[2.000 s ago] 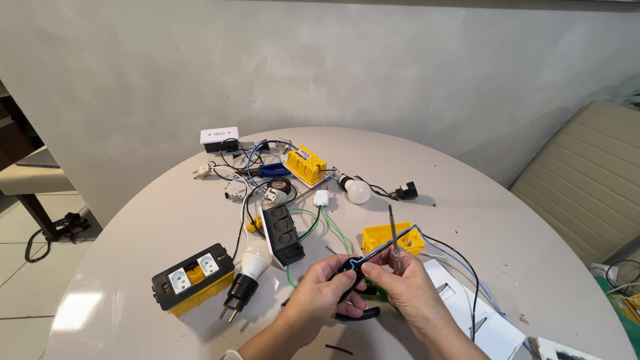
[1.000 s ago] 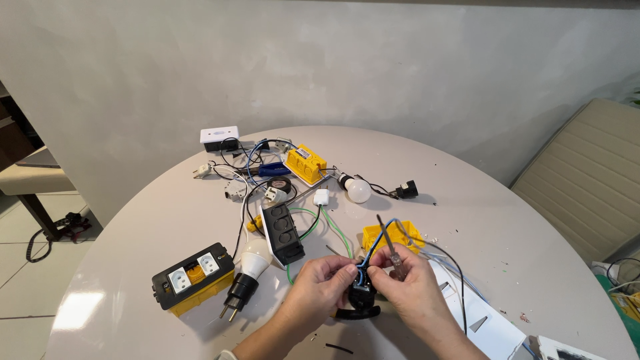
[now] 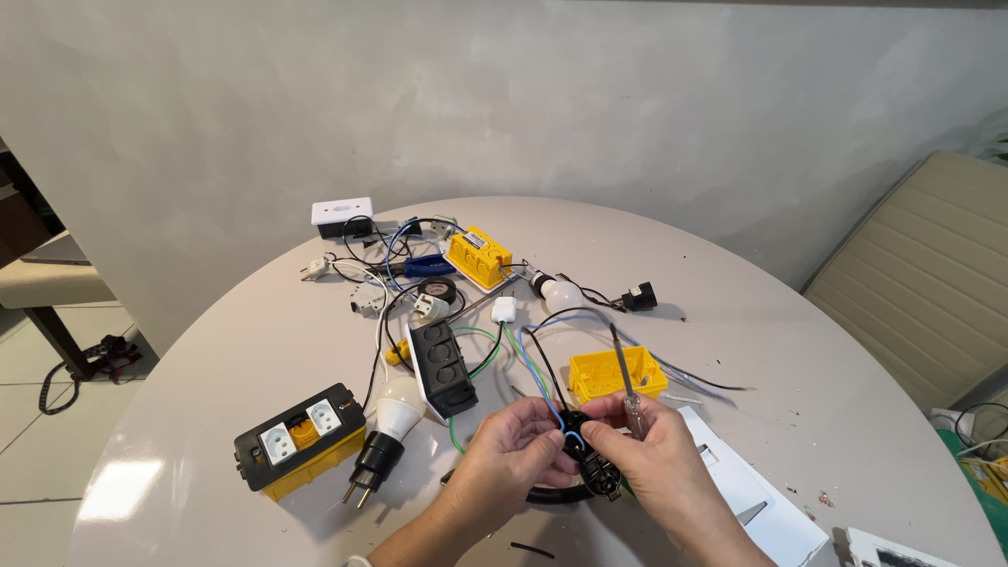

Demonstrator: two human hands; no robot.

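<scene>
My left hand [image 3: 521, 445] pinches a blue wire [image 3: 543, 376] at the left side of a small black electrical fitting [image 3: 600, 471]. The wire's end bends over the fitting. My right hand [image 3: 647, 441] holds that fitting from the right with thumb and index finger, and keeps a screwdriver with a clear handle [image 3: 626, 366] against its palm, tip upward. A black wire [image 3: 551, 366] also runs down to the fitting. Behind my hands lies an empty yellow junction box [image 3: 618, 373]. The fingers hide part of the fitting.
At the left are a socket box [image 3: 303, 441], a bulb on a plug adapter [image 3: 386, 433] and a black box [image 3: 442, 366]. Farther back lie blue-handled pliers [image 3: 429, 266], a yellow box [image 3: 479, 258], another bulb [image 3: 561, 296] and a white plug [image 3: 504, 309]. A white panel [image 3: 748, 496] is at right.
My hands have shifted on the black fitting, and the blue wire now bends across it. The black and blue wires behind have moved to the left. The screwdriver stays in my right hand.
</scene>
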